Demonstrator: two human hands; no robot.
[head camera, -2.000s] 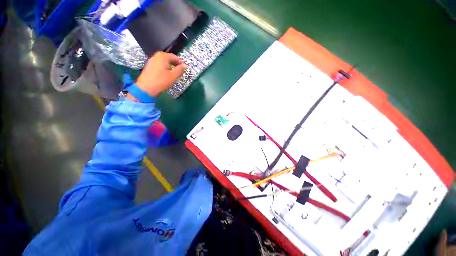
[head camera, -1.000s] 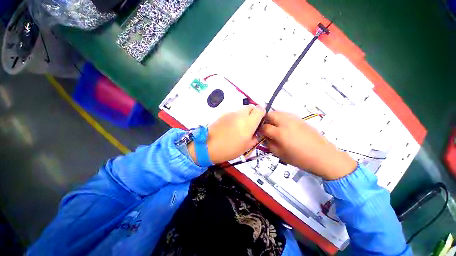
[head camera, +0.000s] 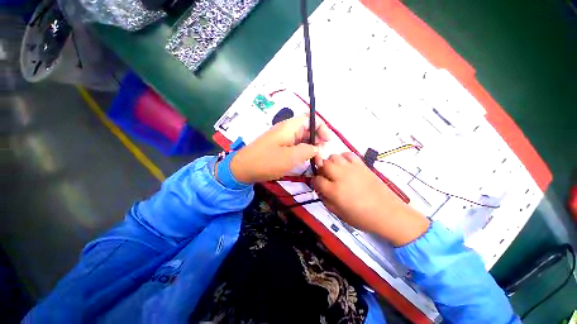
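The white panel back (head camera: 373, 69) lies tilted on its orange-red pallet (head camera: 468, 76). My left hand (head camera: 278, 150) and my right hand (head camera: 360, 193) meet near the panel's near left edge. Both hold the long black cable (head camera: 309, 69) near its lower end; it rises upward out of the picture. What is between the fingertips is hidden. A red wire harness (head camera: 338, 134) and a yellow-red-black wire bundle (head camera: 397, 150) with a black tape pad (head camera: 371, 156) lie on the panel beyond my hands. A small green board (head camera: 262, 102) and a black oval pad (head camera: 283, 116) are left.
A screw tray (head camera: 205, 31) lies on the green bench (head camera: 136, 60) at the upper left. A tub (head camera: 47, 44) and a clear plastic bag (head camera: 120, 14) are at the far left. A blue and red bin (head camera: 152, 117) is below the bench edge. A black cord (head camera: 544, 256) lies at the lower right.
The black cable has swung up and left, off the panel. Earlier, my left hand was at the screw tray; it is now at the panel with my right hand.
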